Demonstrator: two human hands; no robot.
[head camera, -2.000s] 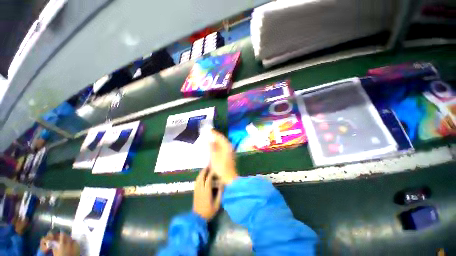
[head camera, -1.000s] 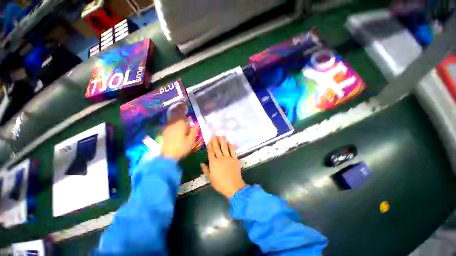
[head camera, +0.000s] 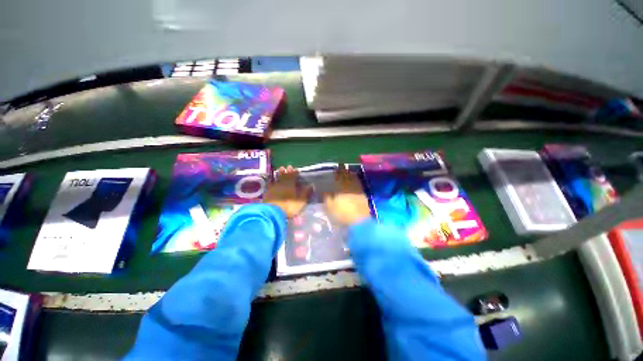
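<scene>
A pale grey panel (head camera: 317, 243) with a white border lies on the green belt between two swirl-print boxes. My left hand (head camera: 288, 192) is at its upper left part, bare and blurred. My right hand (head camera: 347, 197) is at its upper right part, also blurred. Whether the fingers grip the panel's sides or only rest on it cannot be told. The left swirl box (head camera: 204, 201) lies partly behind my left sleeve. The right swirl box (head camera: 423, 201) lies beside my right hand.
A white-faced box (head camera: 92, 220) lies at left on the belt. A spare swirl box (head camera: 231, 111) sits on the far ledge, beside stacked white sheets (head camera: 395, 88). Another grey panel (head camera: 527, 190) lies at right. A dark blue block (head camera: 501, 333) and black oval object (head camera: 490, 303) are on the near bench.
The view has levelled and shifted. My left hand has moved from the left swirl box to the grey panel. My right hand has moved from the panel's near edge to its upper right part.
</scene>
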